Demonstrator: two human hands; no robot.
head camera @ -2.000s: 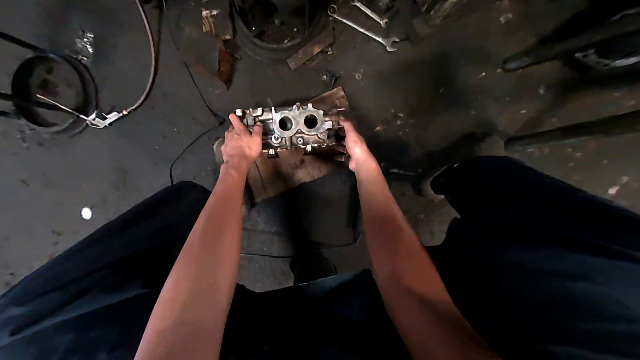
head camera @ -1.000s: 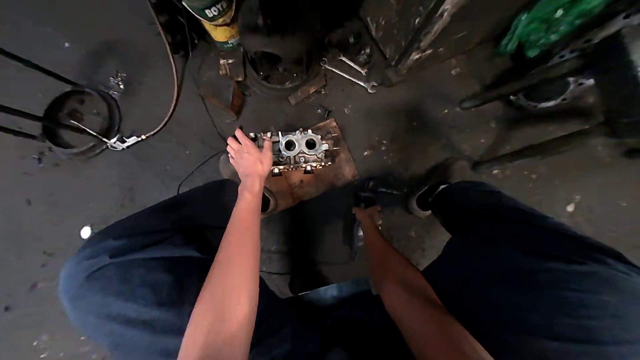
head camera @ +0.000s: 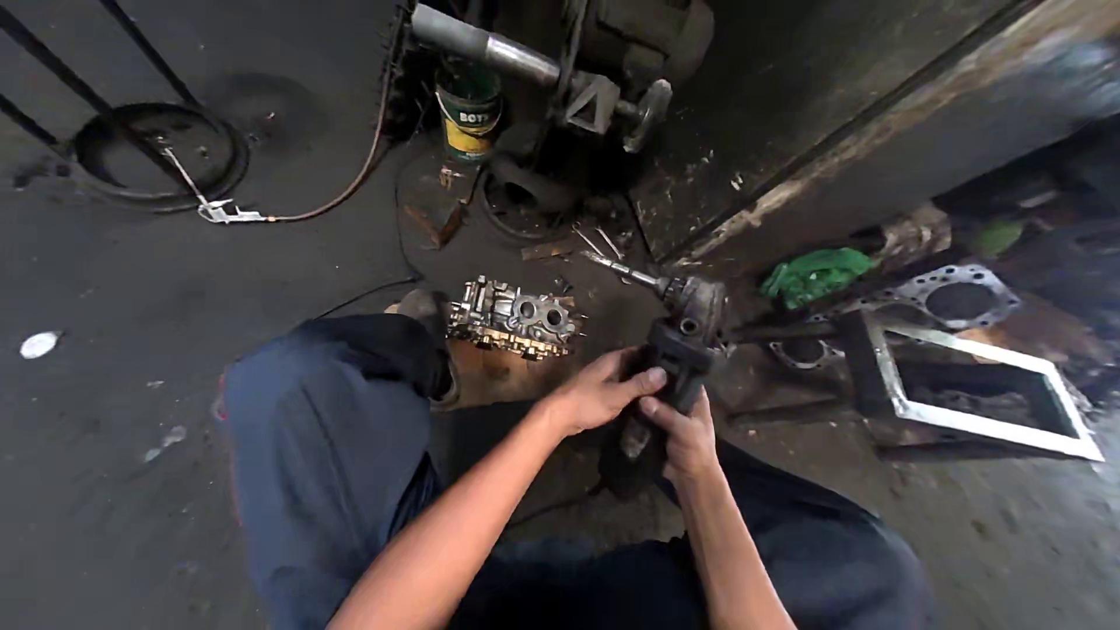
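Note:
Both hands hold a dark hand-held power tool [head camera: 678, 350], apparently a die grinder or angle grinder, with a metal shaft [head camera: 626, 269] pointing up and left from its head. My left hand [head camera: 599, 394] grips the body from the left, thumb on top. My right hand [head camera: 687, 433] wraps the lower body from the right. Left of the tool, a metal engine cylinder head [head camera: 516, 319] with two round ports lies on a brown board [head camera: 494, 372] on the floor, touched by neither hand. The underside of the tool and some fingers are hidden.
An air blow gun [head camera: 232, 213] on a hose lies at the left by a dark ring [head camera: 236, 157]. Beyond the cylinder head are wrenches [head camera: 598, 241], a bucket [head camera: 470, 109] and a machine with a handwheel [head camera: 647, 115]. Gaskets [head camera: 962, 297], green cloth [head camera: 818, 273] and a metal frame [head camera: 989, 424] are at the right.
Both hands have left the cylinder head, first the right, then the left. The dark power tool is now held up in both. The view has shifted.

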